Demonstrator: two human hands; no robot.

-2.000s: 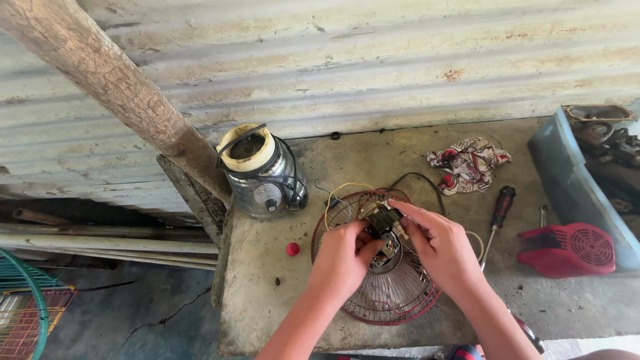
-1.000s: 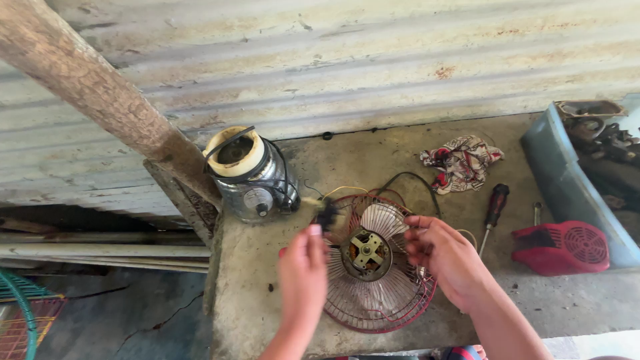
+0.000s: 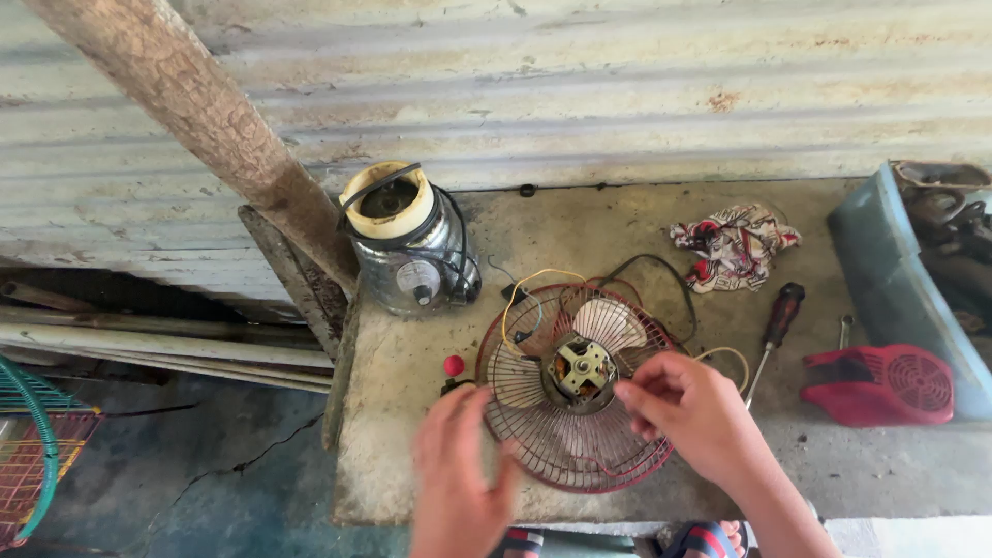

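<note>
A round wire fan guard with a red rim lies on the concrete bench, and an electric fan motor with its metal bracket sits at its middle. Yellow, blue and black wires spread from the guard's back edge. My left hand, blurred, is at the guard's left side with its fingers apart, holding nothing visible. Just beyond its fingertips lies a small dark part, partly hidden, near a red knob. Over the guard's right side is my right hand, fingers curled with thumb near fingertips; whether it pinches something small cannot be told.
Back left stands a silver appliance base with its cord wrapped round. To the right are a crumpled cloth, a screwdriver, a wrench, a red plastic housing and a blue bin of metal parts. A wooden post leans at left.
The motor, held up in both hands two seconds ago, now rests at the guard's middle. The dark piece in my left hand one second ago has left it, and that hand has moved nearer the bench's front edge.
</note>
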